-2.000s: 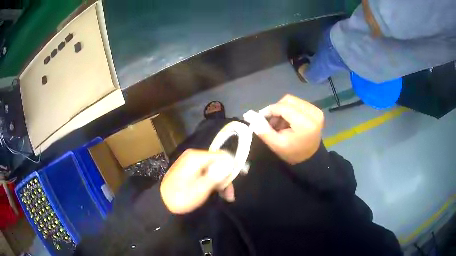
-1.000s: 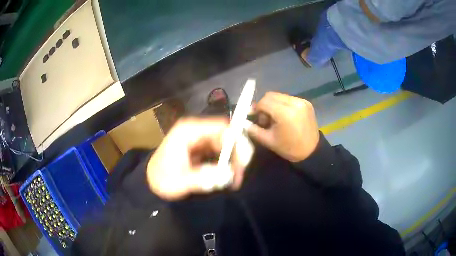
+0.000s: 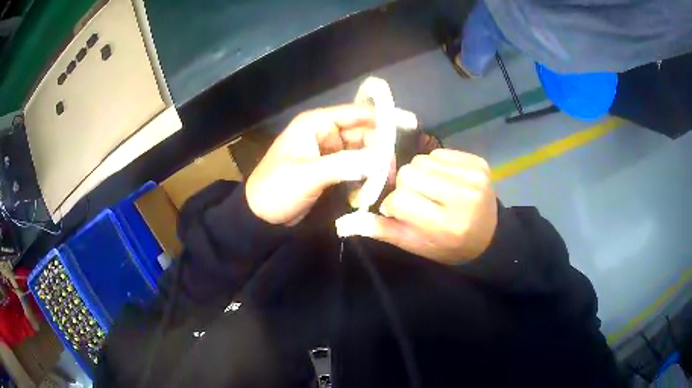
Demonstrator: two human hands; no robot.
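Observation:
A cream-white tape roll stands nearly edge-on between my hands in front of my chest. My left hand is shut on the tape roll, with its thumb and fingers at the ring's left side. My right hand is at the lower right of the roll, fingers curled, its thumb pointing left below the ring. Pale tape wraps the right thumb tip. A whitish wrapped fingertip also shows right of the ring's top. Glare hides whether the right hand grips anything.
A cardboard sheet with small dark pieces lies on the green bench. Below are a blue parts bin with small round parts and an open cardboard box. A person is beside a blue stool at upper right.
The tape roll and my left hand have moved up. My right hand has turned and lowered slightly, its taped thumb now pointing left below the roll.

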